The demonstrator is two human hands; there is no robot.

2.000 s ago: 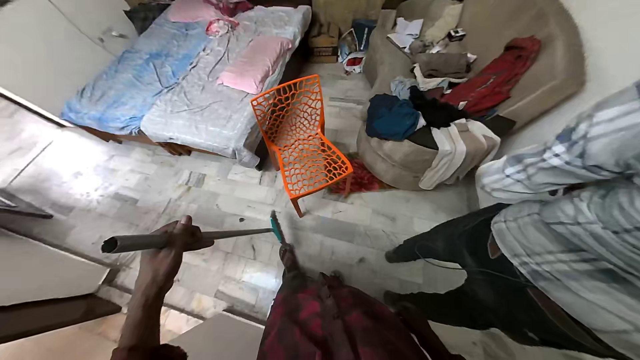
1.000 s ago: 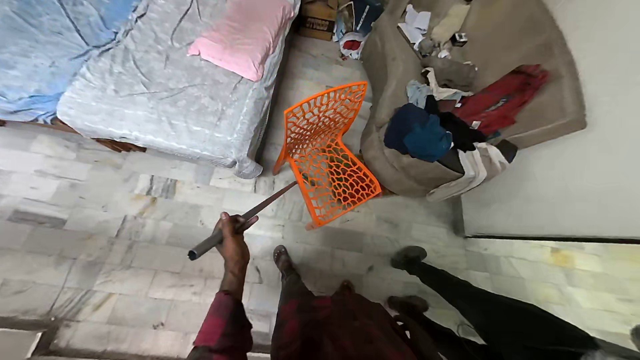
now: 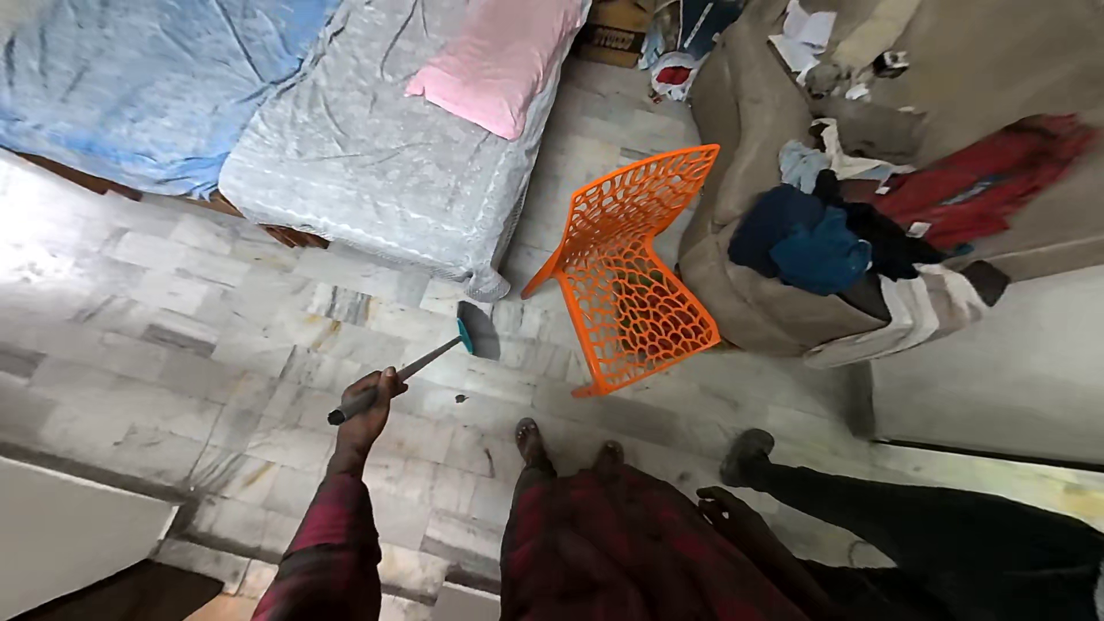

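Observation:
My left hand (image 3: 371,404) is closed around the grey handle of a long-handled broom or brush (image 3: 429,358), which slopes down to the floor. Its teal and dark head (image 3: 476,332) rests on the marble tiles between the bed corner and the orange chair. My right hand (image 3: 724,509) hangs low beside my body, fingers slightly apart, and holds nothing that I can see. A small dark scrap (image 3: 461,398) lies on the floor just below the broom head.
An orange perforated chair (image 3: 638,267) stands ahead, close to a brown sofa (image 3: 733,302) heaped with clothes (image 3: 819,241). Left of it is a bed (image 3: 371,172) with a pink pillow (image 3: 500,69). Another person's leg (image 3: 862,509) is at my right.
The broom head has come out from by the chair to the floor left of it. My right hand has come into view. The other person's upper body has left the view since the earliest frame.

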